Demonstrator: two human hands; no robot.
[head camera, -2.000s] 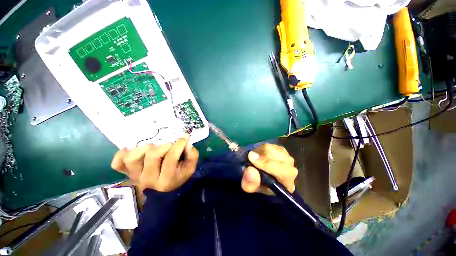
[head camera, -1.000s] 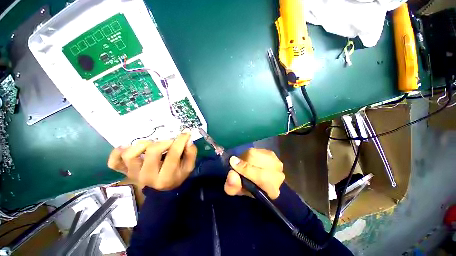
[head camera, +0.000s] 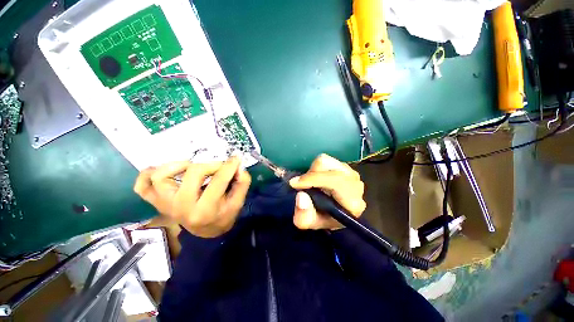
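The white housing (head camera: 119, 129) lies open side up on the green bench, with two larger green boards (head camera: 131, 45) in its upper and middle part. A small PCB (head camera: 234, 131) sits at its lower right corner. My right hand (head camera: 330, 195) holds the soldering iron (head camera: 352, 221) by its black handle; its metal tip reaches the edge of the small PCB. My left hand (head camera: 198, 192) is at the housing's lower edge, thumb and fingertips together beside the small PCB. They appear to pinch a thin wire, but it is too small to tell.
Two yellow electric screwdrivers (head camera: 371, 53) lie at right, around a crumpled white bag (head camera: 434, 22). Dark narrow tweezers or pliers (head camera: 354, 100) lie beside the left one. A grey mounting plate (head camera: 53, 107) is at left. Cartons (head camera: 466, 207) with metal bars stand below the bench edge.
The iron's tip has moved left from outside the housing's corner to the small PCB's edge. My right hand has moved left with it. My left hand stays near the same corner.
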